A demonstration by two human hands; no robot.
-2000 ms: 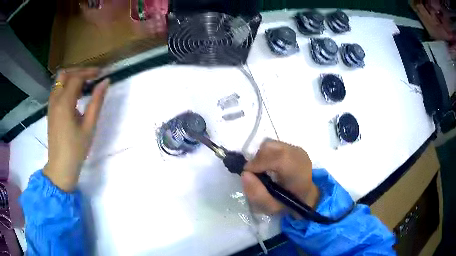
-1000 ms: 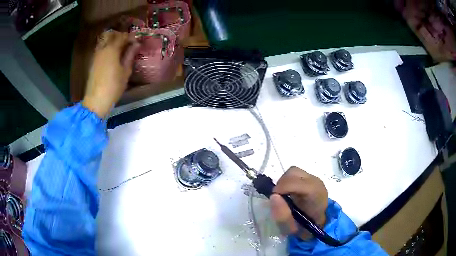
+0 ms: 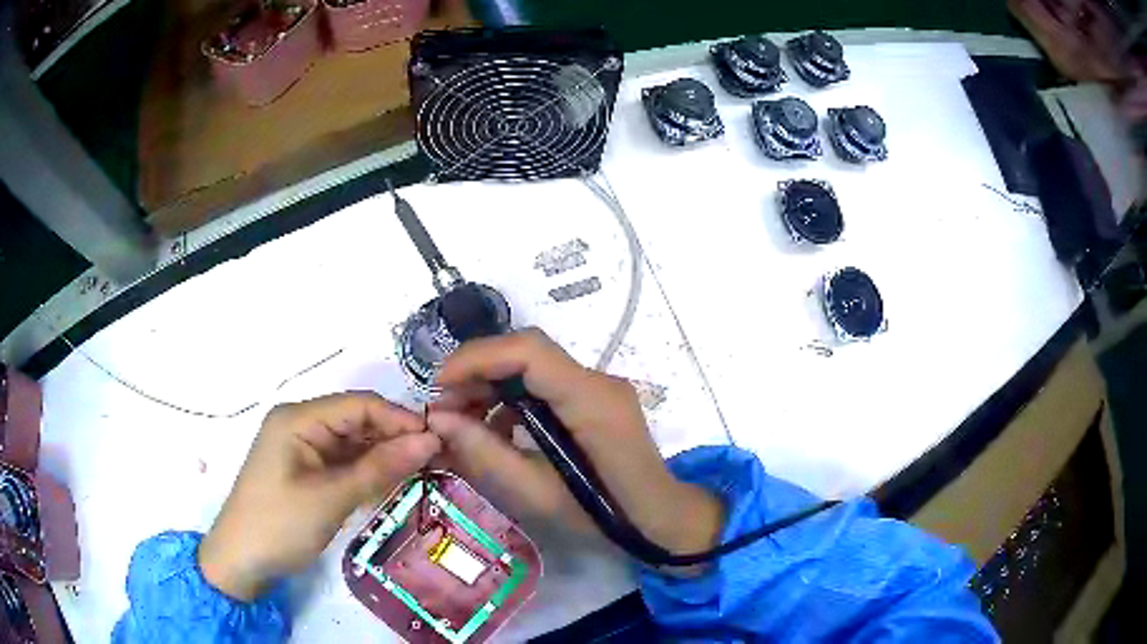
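Observation:
A pink speaker housing (image 3: 518, 601) stands open at the near edge of the white sheet, with a green frame inside its rim and a white-and-yellow rectangle at its bottom. My left hand (image 3: 321, 472) pinches the top of the thin lead wires (image 3: 428, 421) rising from the housing. My right hand (image 3: 566, 434) holds the soldering iron (image 3: 554, 440), its tip pointing up and away, and its fingertips also meet at the wires. A speaker driver (image 3: 421, 340) lies just behind my hands, partly hidden by the iron and right hand.
A black fan (image 3: 513, 113) stands behind, with a pale tube (image 3: 629, 258) curving from it. Several spare drivers (image 3: 808, 211) sit at upper right. Two small grey strips (image 3: 575, 288) lie below the fan. Solder wire (image 3: 220, 413) curves at left. A cardboard box (image 3: 208, 157) holds pink housings behind.
My left hand has come back from the box to the wires. A pink housing now stands in front of me. My right hand has moved left with the iron, to the wires.

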